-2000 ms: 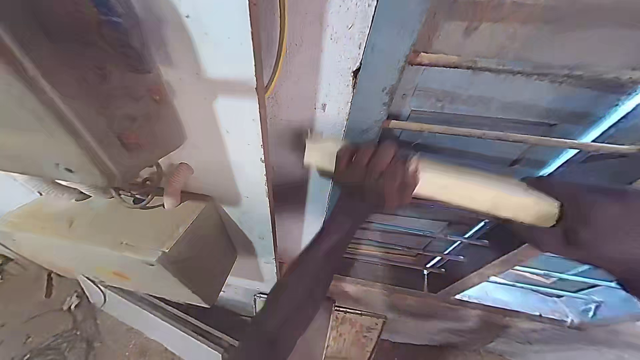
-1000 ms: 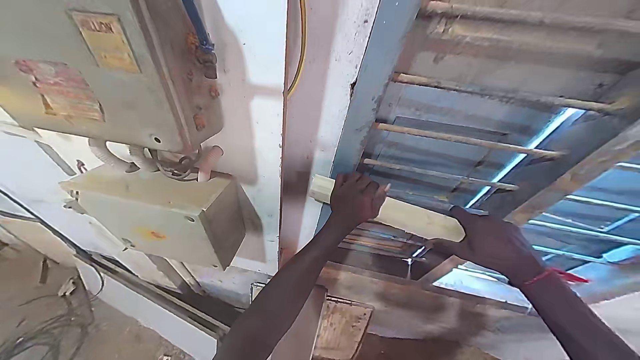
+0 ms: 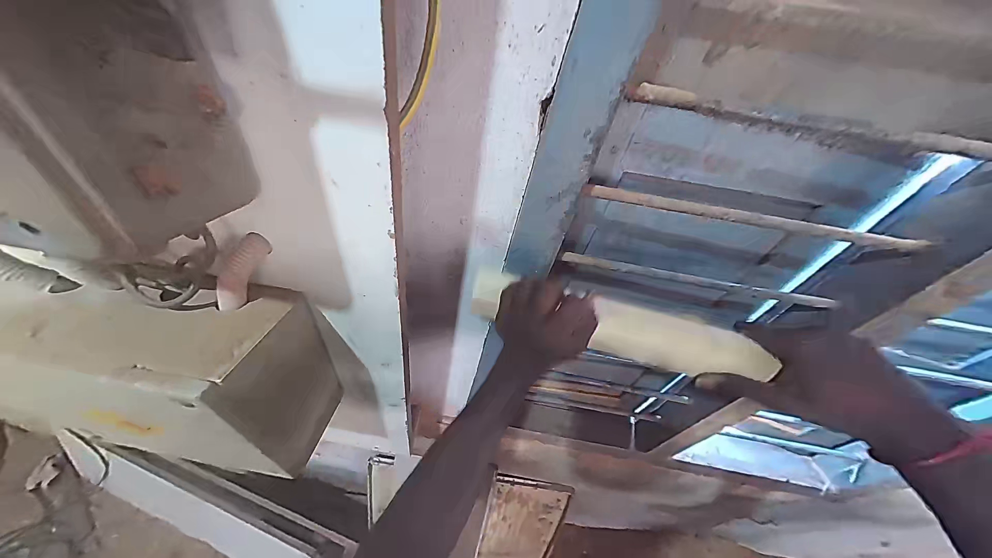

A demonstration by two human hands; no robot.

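Observation:
A pale, elongated block, possibly wood, (image 3: 666, 337) is held between both hands in front of the barred window, slanting down to the right. My left hand (image 3: 546, 322) is wrapped around it near its left end, with the fingers curled over the top. My right hand (image 3: 806, 372), with a red band at the wrist, grips its right end, thumb below. The block's left tip overlaps the edge of the blue window frame (image 3: 558, 155) in view; whether they touch, I cannot tell.
Rusty metal bars (image 3: 759, 213) cross the window. On the left wall are a metal electrical cabinet (image 3: 116, 132), a smaller metal box (image 3: 263, 387) with a corrugated conduit (image 3: 242, 267), and a yellow-edged cable (image 3: 422, 77). A wooden piece (image 3: 523, 515) stands below the window.
Both hands keep hold of the pale block throughout. The view has shifted, and the cabinet and box sit further left and lower than one second ago.

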